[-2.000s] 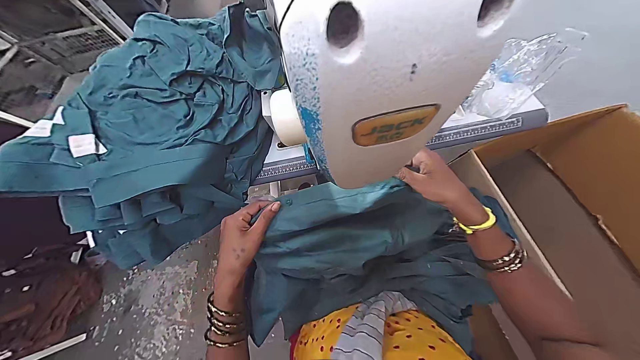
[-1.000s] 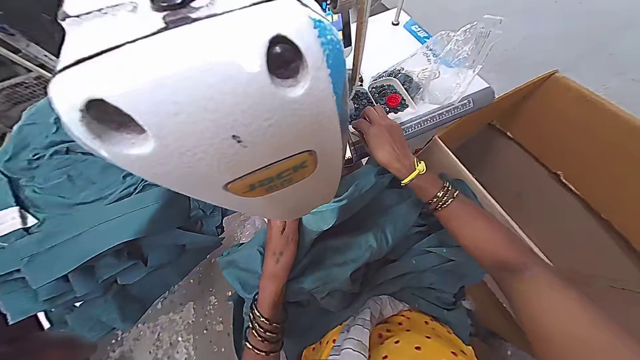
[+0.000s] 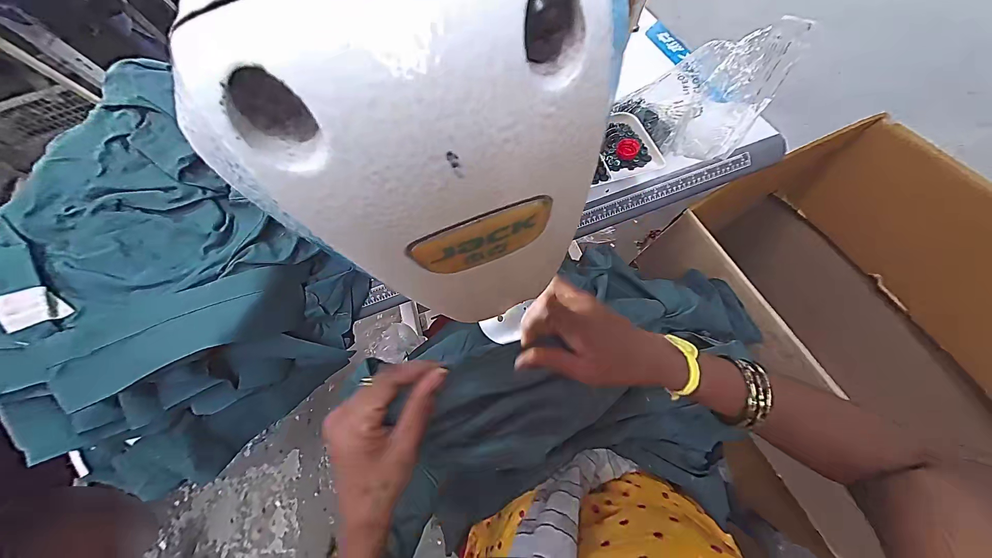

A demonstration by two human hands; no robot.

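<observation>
A white Jack sewing machine head (image 3: 387,139) fills the upper middle. Below it, dark teal fabric (image 3: 535,411) lies over my lap. My left hand (image 3: 387,434) pinches the fabric's edge between thumb and fingertips. My right hand (image 3: 581,333), slightly blurred, is beside the machine's lower tip at a white metal part (image 3: 504,324); its fingers are bent, and whether they hold anything cannot be told. The needle area is hidden behind the machine head. A white tray (image 3: 655,155) of dark buttons with a red round piece (image 3: 628,149) sits on the machine table.
A large pile of teal garments (image 3: 178,310) lies at the left. An open cardboard box (image 3: 914,225) stands at the right. The machine table's edge bears a ruler strip (image 3: 666,186); a clear plastic bag (image 3: 728,93) lies behind the tray.
My right hand has come back from the button tray to the fabric below the machine head. My left hand, partly hidden behind the head a second ago, now shows at the fabric. The view has shifted.
</observation>
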